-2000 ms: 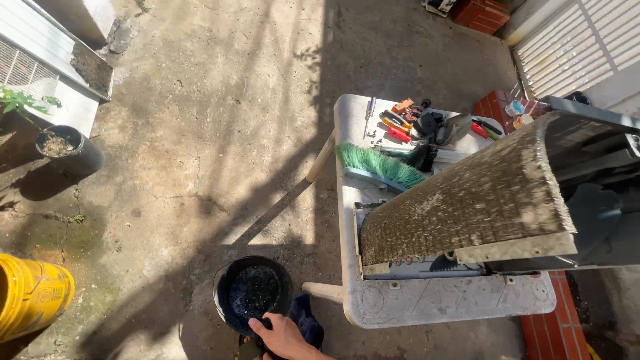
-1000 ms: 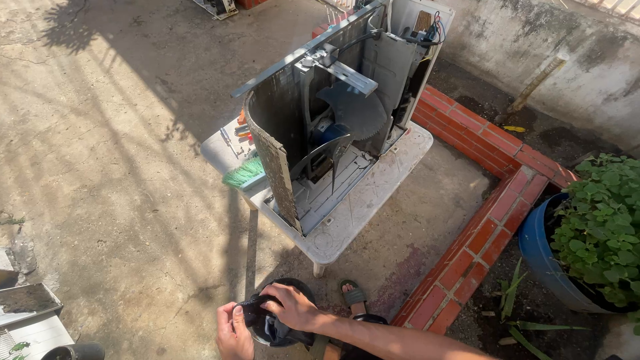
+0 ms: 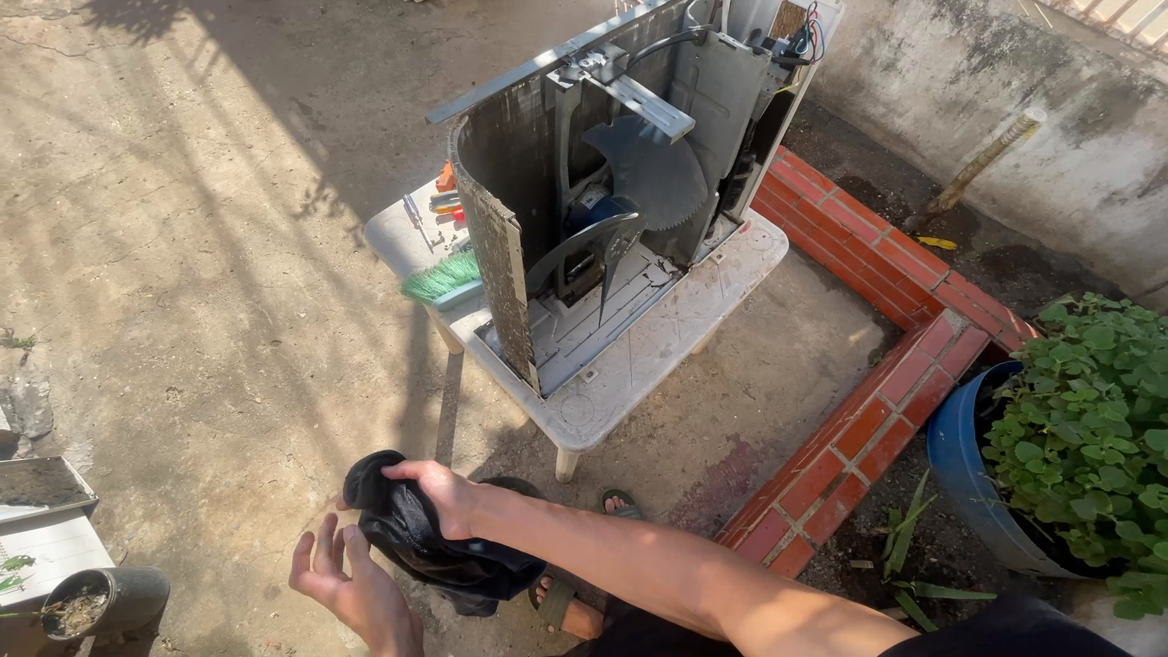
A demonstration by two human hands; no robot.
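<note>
My right hand (image 3: 443, 493) grips a bunched black cloth (image 3: 429, 547), which hangs down over a dark bucket that is mostly hidden behind it. My left hand (image 3: 351, 579) is just left of the cloth, palm up with its fingers apart and curled. Beyond them, an opened air conditioner outdoor unit (image 3: 593, 354) stands on a white plastic table (image 3: 611, 401). Its curved coil (image 3: 497, 265), fan blade (image 3: 652, 173) and motor (image 3: 593, 210) show. A green-bristled brush (image 3: 443, 278) lies by the coil, near a screwdriver (image 3: 417, 222) and other hand tools.
A low red brick border (image 3: 858, 447) runs along the right. Behind it stands a blue planter (image 3: 967, 474) with a leafy plant (image 3: 1086, 438). At the lower left are a small dark pot (image 3: 114, 602) and a white panel (image 3: 59, 557). My sandalled feet (image 3: 557, 602) are below the table.
The view has swung toward the unit's open side. My right hand has raised the black cloth from the bucket. My left hand, beside the cloth a second ago, is now apart from my right.
</note>
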